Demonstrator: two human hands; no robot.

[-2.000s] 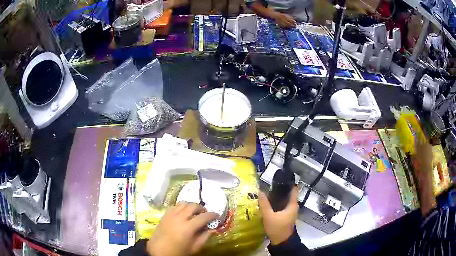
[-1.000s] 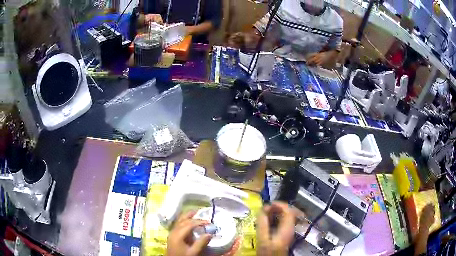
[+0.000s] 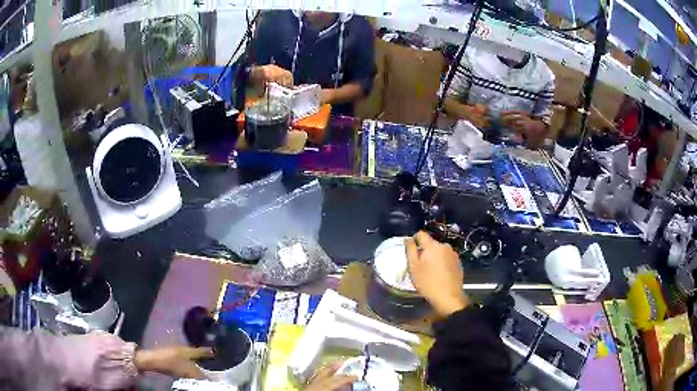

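Note:
The white camera housing [image 3: 348, 332] lies on the yellow pad [image 3: 284, 344]. The white round base [image 3: 376, 374] is below its arm end, with a dark wire across it. My left hand [image 3: 330, 378] is at the base's left rim, partly cut off by the bottom edge, its fingers on the base. My right hand [image 3: 437, 271] is over the right side of the white-topped tin [image 3: 391, 263], its fingers pinched where the dipping stick stands. The stick is mostly hidden by the fingers.
Another person's pink sleeve and hand [image 3: 172, 360] hold a white unit with a black ball [image 3: 231, 353] left of the pad. Screw bag [image 3: 290, 263] lies behind. Silver screw feeders [image 3: 546, 340] stand right. Dark parts [image 3: 401, 218] lie on the belt. Two people sit opposite.
My right hand has left the screwdriver and moved forward to the tin. The view has tilted up. Another person's hand with a black-balled unit has come in at left.

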